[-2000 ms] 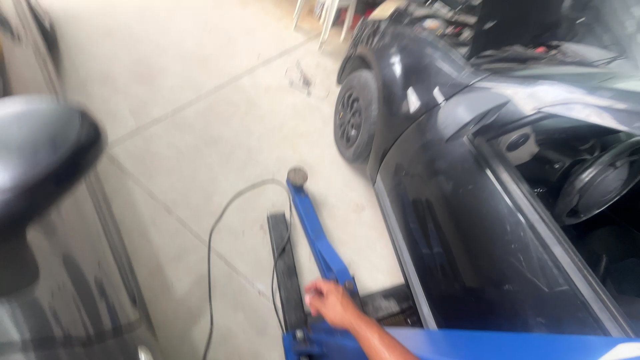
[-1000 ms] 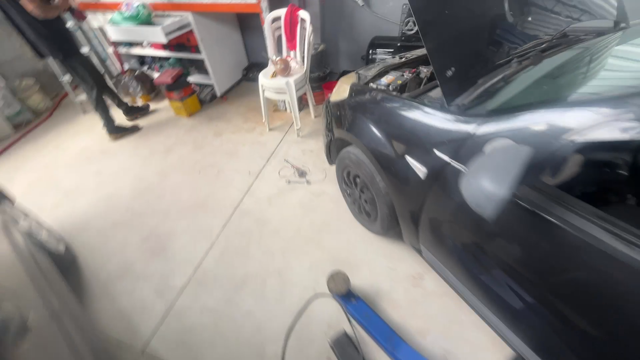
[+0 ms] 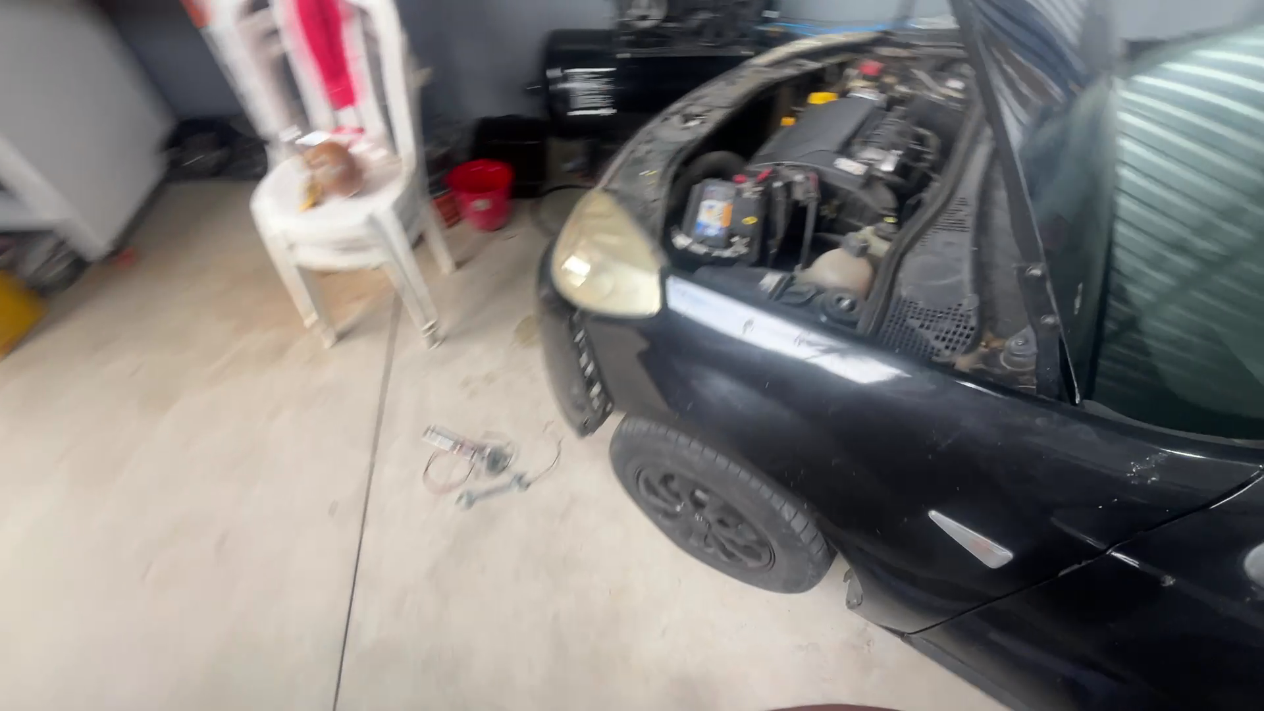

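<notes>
Neither of my hands shows in the head view, so what they hold cannot be seen. A black car [image 3: 790, 395] fills the right side with its hood raised. Its engine bay shows a battery [image 3: 724, 219], a dark engine cover [image 3: 815, 138] and a pale plastic reservoir [image 3: 839, 272]. The headlight [image 3: 606, 259] looks yellowed. Below the fender is the front wheel [image 3: 706, 513]. On the floor left of the wheel lie an open-end wrench [image 3: 492, 491] and a small device with thin wires [image 3: 469, 451]. A sliver of something dark brown shows at the bottom edge, too little to name.
White plastic chairs [image 3: 336, 222], stacked, stand left of the car's front, with a red cloth [image 3: 326, 49] over the back and a brown rounded object [image 3: 334, 168] on the seat. Behind are a red bucket [image 3: 481, 195], a black tank [image 3: 592, 84] and a white cabinet [image 3: 84, 118].
The view has swung from the blue lift arm and car door to the car's front. A hand seen over the blue lift two seconds ago is out of view.
</notes>
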